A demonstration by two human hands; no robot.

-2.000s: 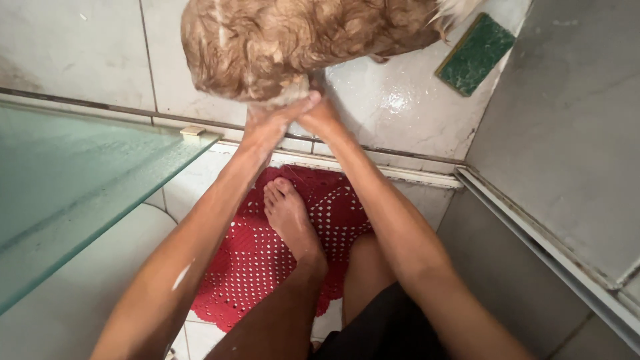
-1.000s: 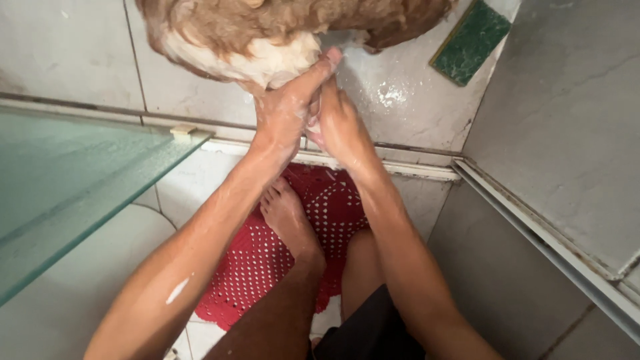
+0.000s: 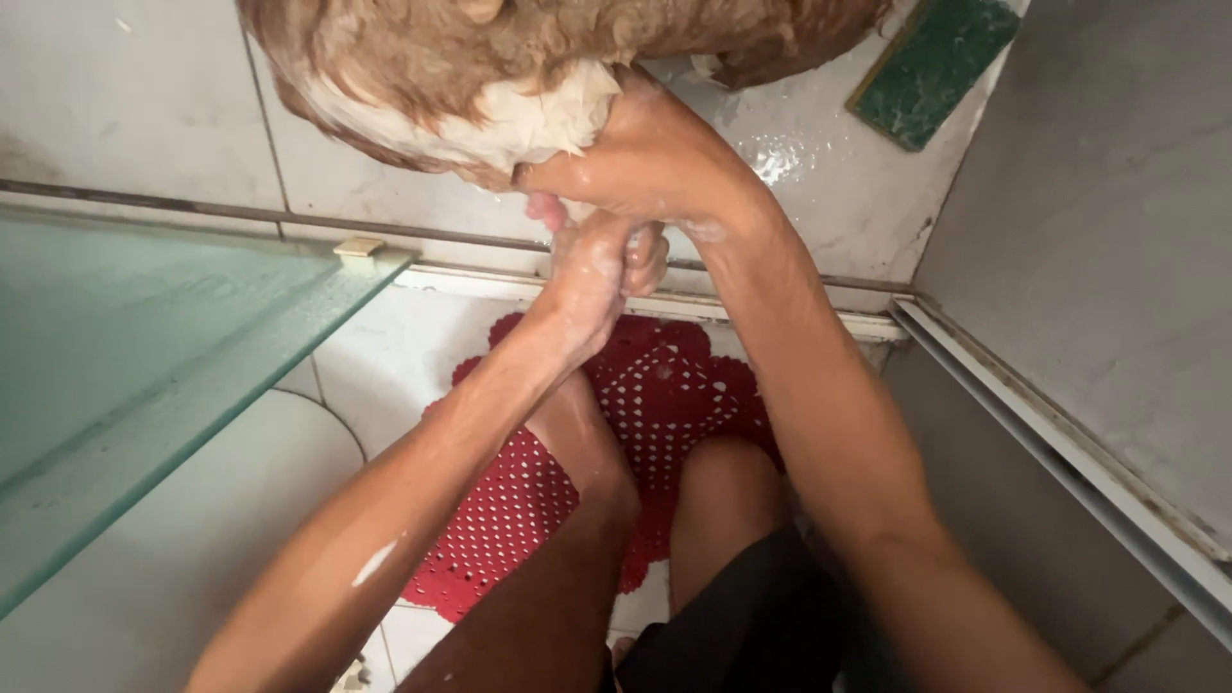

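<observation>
A wet, curly-coated brown dog with a pale patch of chest fur stands at the top of the head view, its head not clearly visible. My right hand is pressed against that pale fur, wrist bent to the left, its fingertips hidden. Just below it, my left hand has curled fingers and is wet with suds; whether something is inside them is hidden. A small pink shape shows between the hands, too unclear to name. White foam streaks my left forearm.
A green scouring sponge lies on wet tile at upper right. A glass panel slants in from the left. A shower sill crosses below the dog. My foot and legs are over a red crocheted mat. A metal track runs along the right.
My right hand has moved up from beside my left hand onto the dog's pale chest fur. The left hand's fingers, extended upward a second ago, are now curled.
</observation>
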